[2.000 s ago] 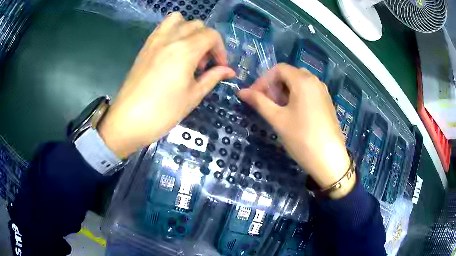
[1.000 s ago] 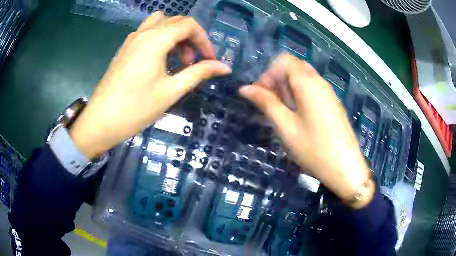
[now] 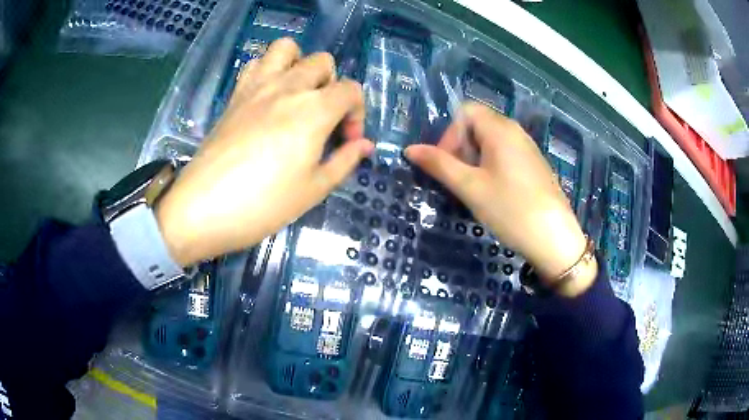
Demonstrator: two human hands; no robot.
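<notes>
A clear sheet with rows of small black rings (image 3: 382, 221) hangs over the middle of the clear blister tray (image 3: 234, 361). My left hand (image 3: 271, 152) and my right hand (image 3: 501, 184) pinch the sheet's upper edge, fingertips a short gap apart. Teal phone housings lie in the tray pockets: one (image 3: 308, 328) stands below the sheet, another (image 3: 394, 90) above it between my hands. Part of the sheet and some housings are hidden by my hands and by glare.
A second dotted sheet (image 3: 168, 16) lies at the upper left. A black slab (image 3: 659, 201), a small white dotted card (image 3: 678, 253) and small gold bits (image 3: 650, 328) lie at the right. A red-orange bin (image 3: 698, 156) stands beyond the white bench edge.
The tray and second dotted sheet appear further left in view, with another housing showing at upper left. The ringed sheet shifts with my hands, its rings sharper now. The fan has left the picture.
</notes>
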